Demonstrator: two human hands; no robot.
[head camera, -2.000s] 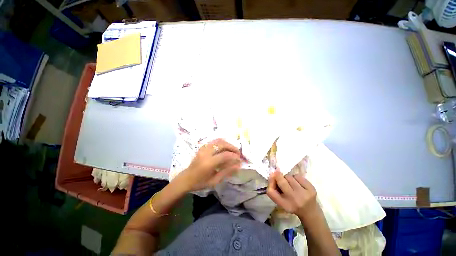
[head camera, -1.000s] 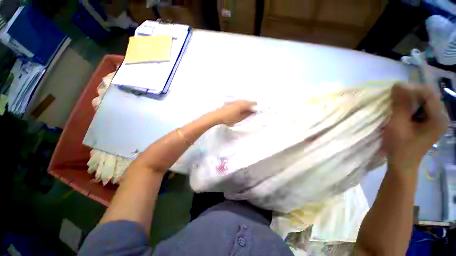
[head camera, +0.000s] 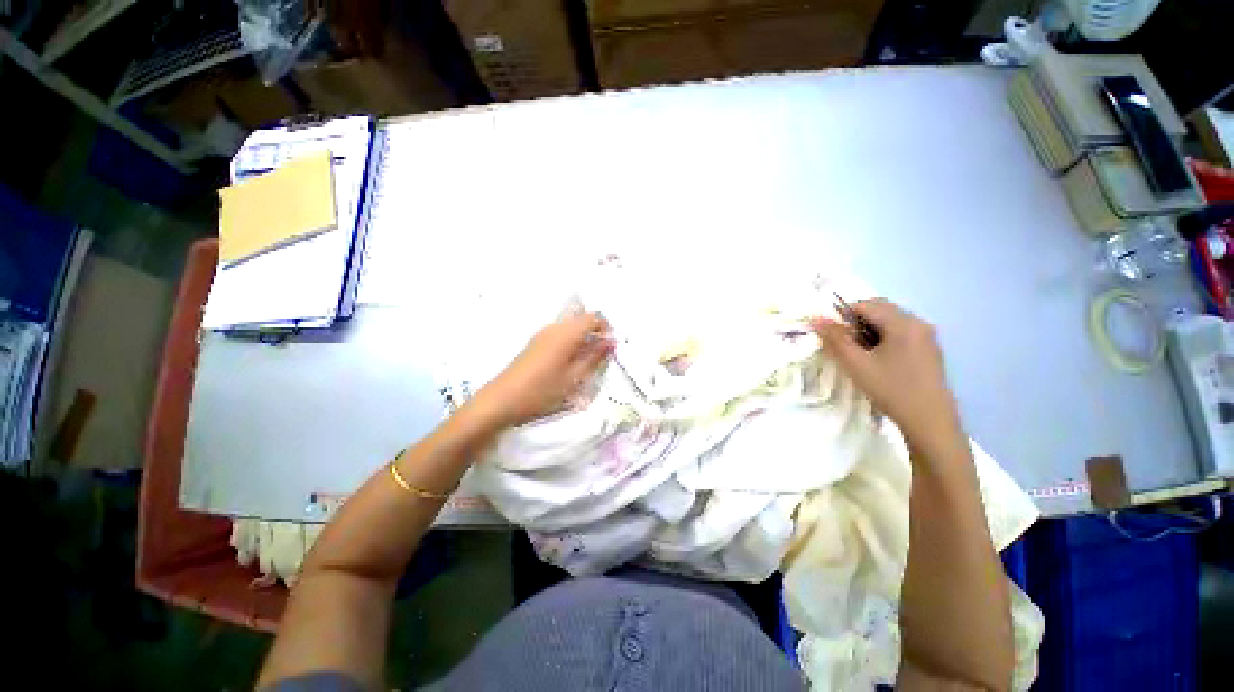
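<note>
A cream floral-print dress (head camera: 636, 466) lies bunched on the table's near edge, with folds hanging over it. Pink and purple flowers show faintly in its folds. My left hand (head camera: 562, 362) grips the cloth on the left side of the bundle. My right hand (head camera: 886, 362) pinches the cloth on the right side with thumb and fingers. Dark thread snips (head camera: 858, 323) sit in my right hand, their tip pointing up and left. The cloth between my hands is overexposed, so seams and threads cannot be made out.
The grey-white table (head camera: 650, 162) bears a clipboard (head camera: 278, 291) with a yellow pad (head camera: 278, 206) at left. At right are boxes with a phone (head camera: 1144, 133), a tape roll (head camera: 1126, 331) and a power strip (head camera: 1204, 392). A red crate (head camera: 169, 541) is below left, a blue crate (head camera: 1116, 602) below right.
The dress was stretched out and lifted to the right a second ago; it now lies gathered on the table. My right hand has come back left and down. The snips now show more clearly.
</note>
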